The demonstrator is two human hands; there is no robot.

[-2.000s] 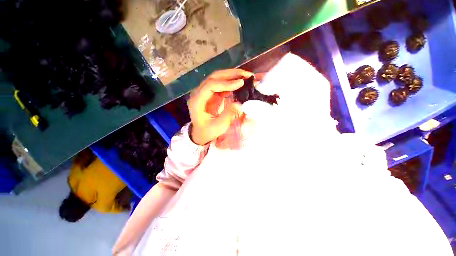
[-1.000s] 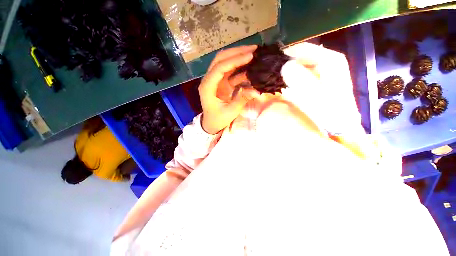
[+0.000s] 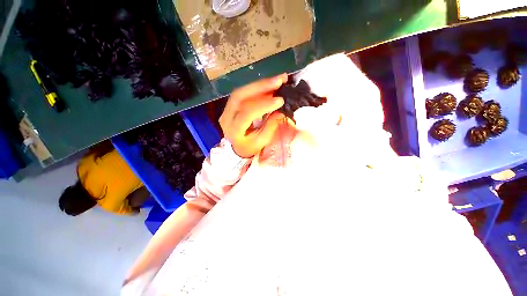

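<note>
My left hand (image 3: pixel 251 118), bare, is at the centre just below the bench edge. Its fingers and thumb are shut on a black piece (image 3: pixel 299 98) with pointed petals. My right hand (image 3: pixel 341 84), in a white glove, is against the piece's right side and covers part of it. The glove is overexposed and merges with the white clothing, so its fingers are hard to make out. A small whitish dish (image 3: pixel 231 6) lies on the cardboard pad (image 3: pixel 248 43) at the top, with a pale stick in it.
A heap of black pieces (image 3: pixel 110 46) and a yellow-black cutter (image 3: pixel 45 84) lie on the green bench. A blue crate (image 3: pixel 149 182) holds black pieces. Round ridged pieces (image 3: pixel 471 106) sit in the right-hand bin (image 3: pixel 462 156). A person in yellow (image 3: pixel 107 179) is at lower left.
Compared with one second ago, less of the black piece shows between my hands, and the gloved hand covers more of its right side. The view has shifted slightly, showing more of the dish.
</note>
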